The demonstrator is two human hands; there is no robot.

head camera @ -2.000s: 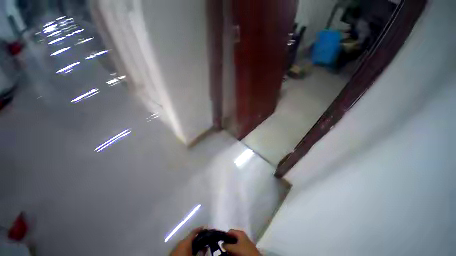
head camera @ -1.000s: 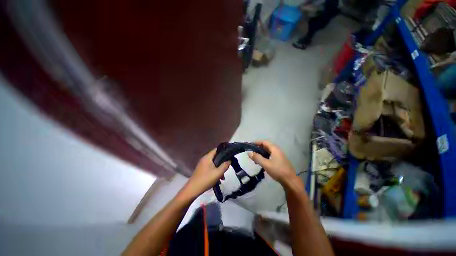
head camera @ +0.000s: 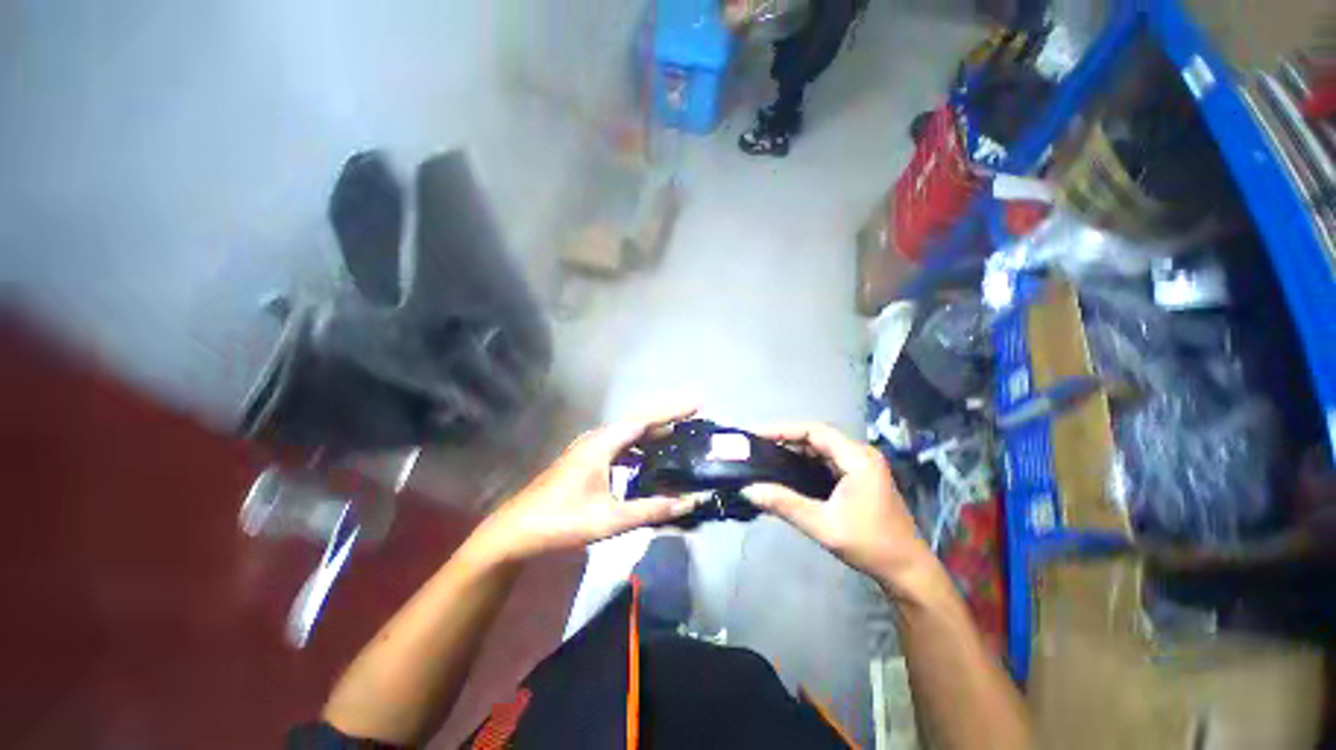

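Observation:
A black head-mounted camera (head camera: 721,460) with a small white patch is at the lower centre, held in front of my body. My left hand (head camera: 579,495) grips its left side and my right hand (head camera: 838,503) grips its right side. The thumbs lie along its near edge and the fingers are on the far side. Its strap is mostly hidden by the camera body and my hands.
A dark red door (head camera: 132,586) is at lower left, beside grey rolls or pipes (head camera: 425,293). A blue shelf (head camera: 1026,440) with cartons and plastic bags lines the right. A blue bin (head camera: 689,66) and a person's leg (head camera: 799,66) are ahead.
I have moved through the doorway into the room, and the door has shifted to lower left. The camera is turned so its loop no longer shows open. Both hands still hold it.

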